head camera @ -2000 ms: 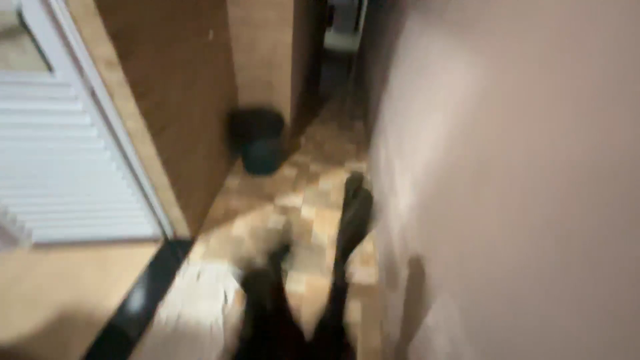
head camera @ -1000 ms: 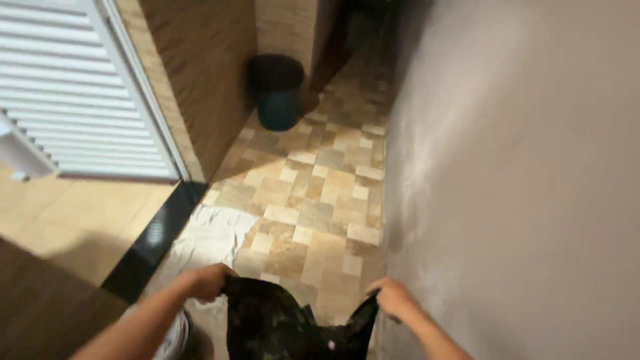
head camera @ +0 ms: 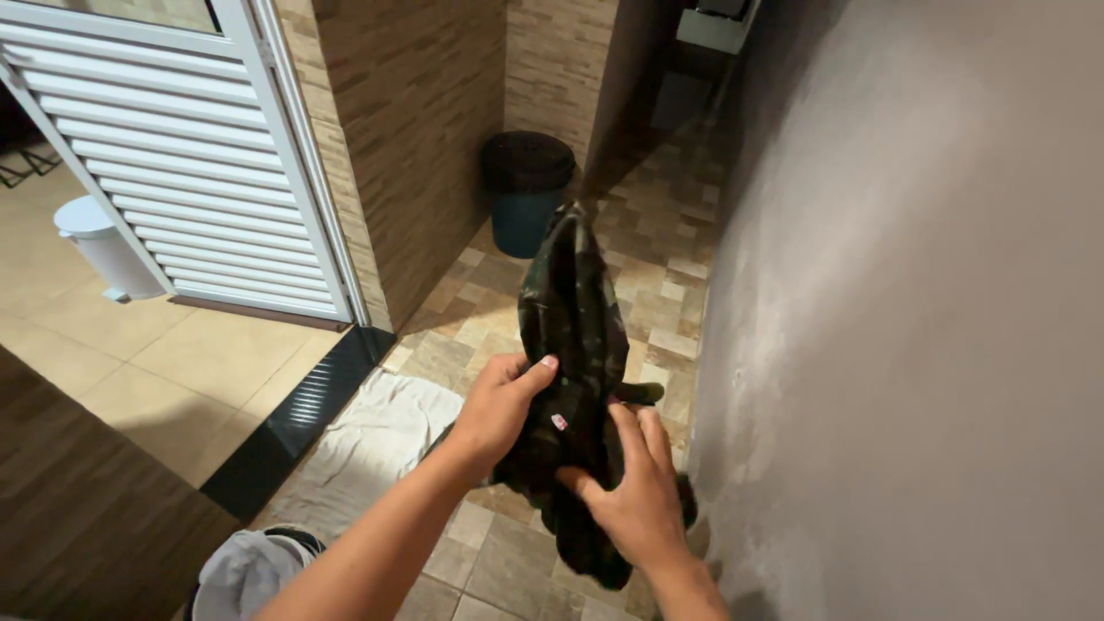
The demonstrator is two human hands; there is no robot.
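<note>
A dark, patterned cloth garment [head camera: 573,345] hangs in the air at the middle of the head view, gathered into a long, narrow shape with a small pale tag on it. My left hand [head camera: 502,410] grips its left edge, thumb on top. Lower down on the right, my right hand [head camera: 634,487] holds the cloth between thumb and fingers. Some of the garment's lower folds are hidden behind my hands.
A white cloth [head camera: 379,440] lies on the tiled floor beside a black door sill [head camera: 302,410]. Grey fabric sits in a container [head camera: 250,573] at lower left. Beyond are a lidded teal bin [head camera: 526,207], a white louvered door [head camera: 190,172], a white pedal bin [head camera: 108,246] and a right-hand wall [head camera: 906,328].
One second ago my hands were wide apart, stretching the garment by its upper corners low in view. Now they are closer together and higher, and the garment is bunched lengthwise.
</note>
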